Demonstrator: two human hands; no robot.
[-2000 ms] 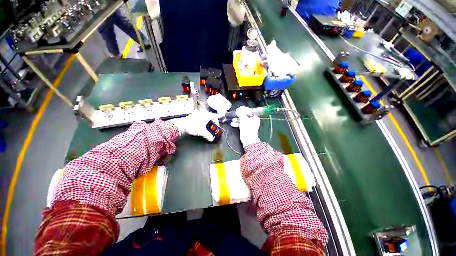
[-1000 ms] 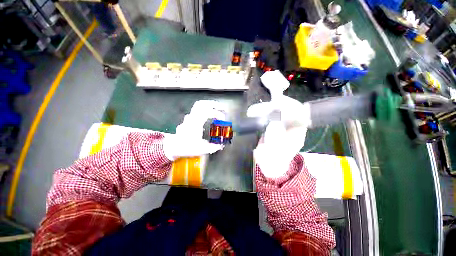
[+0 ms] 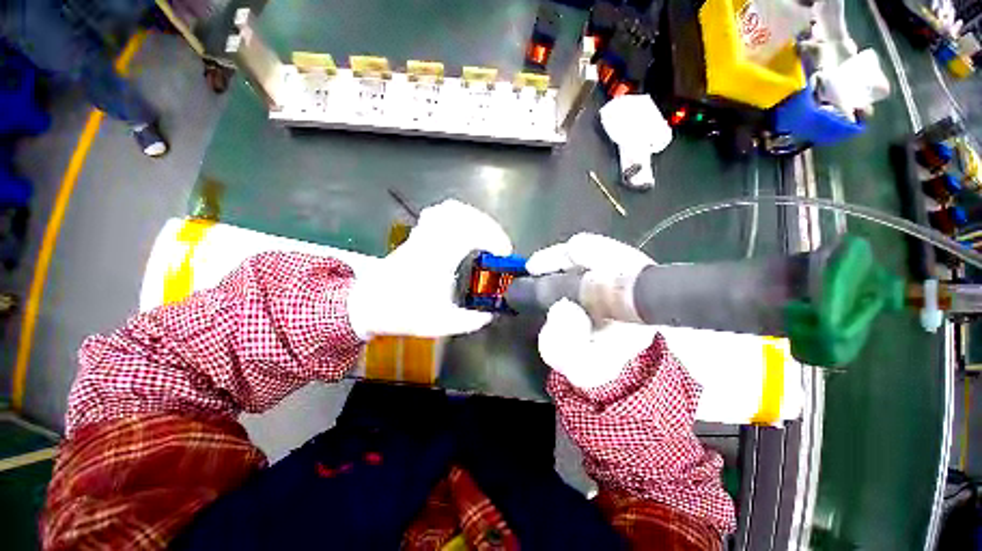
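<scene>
My left hand (image 3: 436, 274), in a white glove, holds a wound coil component (image 3: 491, 282) with blue ends and orange-copper windings, on its side. My right hand (image 3: 598, 312), also white-gloved, grips the front part of a dispensing syringe (image 3: 721, 293), a long grey-black barrel with a pale band and a green cap at its rear. The syringe lies roughly level, its front end at the right side of the coil; the needle tip cannot be made out, nor whether it touches.
A white carrier fixture (image 3: 420, 104) with gold-topped seats lies behind my hands. A loose white shape (image 3: 635, 127), a thin stick (image 3: 606, 194), dark coil parts, a yellow bin (image 3: 751, 65) and a blue bin (image 3: 818, 116) are at back right. Padded armrests (image 3: 727, 371) line the front edge. A person's leg shows upper left.
The coil was turned so its blue end shows, and the syringe was raised and brought from the right up to it. The view has shifted closer over the bench.
</scene>
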